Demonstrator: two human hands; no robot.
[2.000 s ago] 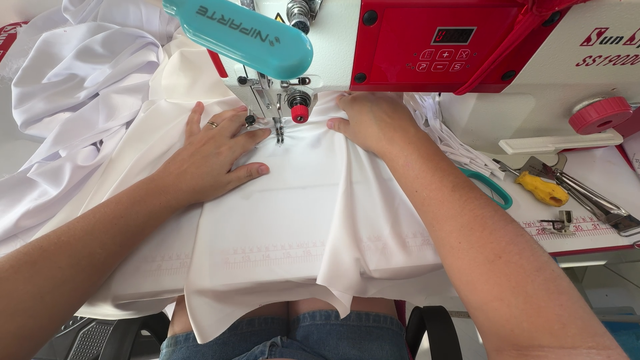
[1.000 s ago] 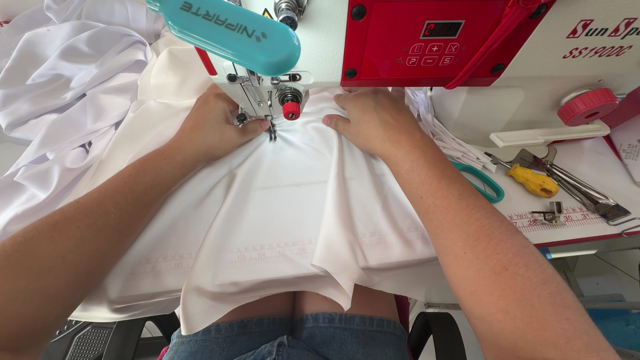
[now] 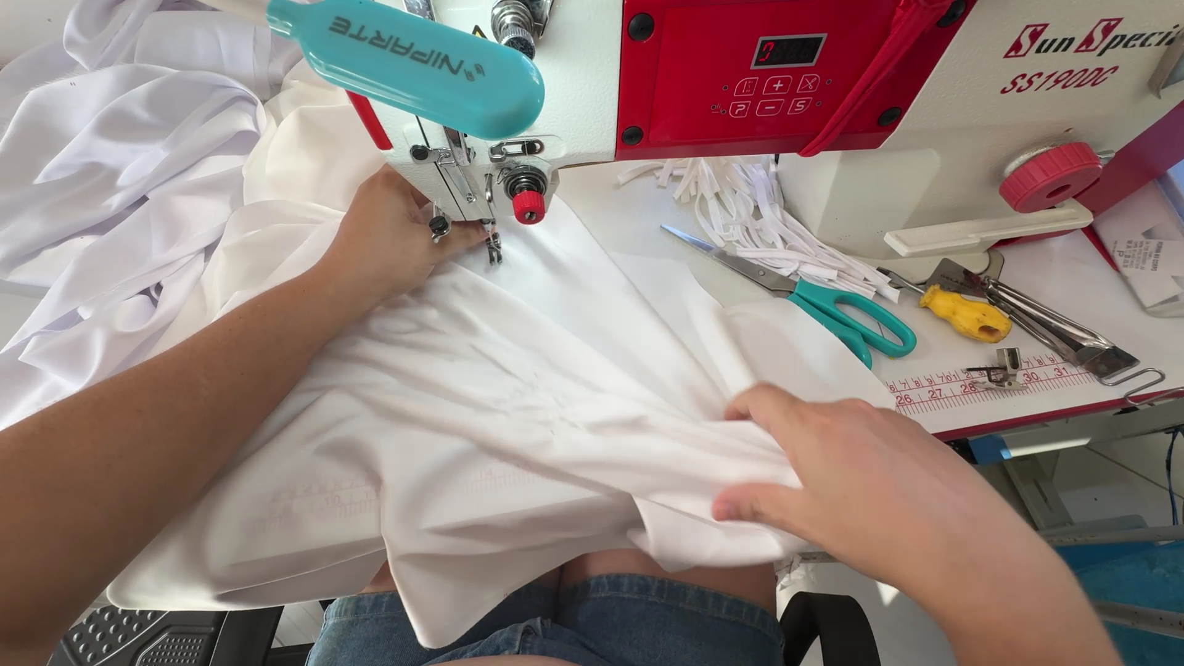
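White fabric (image 3: pixel 518 379) lies in folds under the presser foot (image 3: pixel 494 245) of a white and red sewing machine (image 3: pixel 592 102) and hangs over the table's front edge. My left hand (image 3: pixel 393 231) rests on the cloth just left of the presser foot, its fingertips beside the needle area and some fingers hidden behind the machine head. Near the front edge on the right, my right hand (image 3: pixel 805 462) grips a gathered part of the same fabric between thumb and fingers.
Teal-handled scissors (image 3: pixel 814 301), white fabric strips (image 3: pixel 758 217), a yellow-handled screwdriver (image 3: pixel 967 313), a metal presser foot (image 3: pixel 1004 370) and metal tools (image 3: pixel 1054 324) lie right of the cloth. More white fabric (image 3: pixel 120 166) is heaped at left. A teal lamp or attachment (image 3: pixel 425 65) overhangs the needle area.
My right hand has moved from beside the needle area toward the front right, pulling fabric into folds and uncovering the scissors. My left hand has moved in close to the presser foot.
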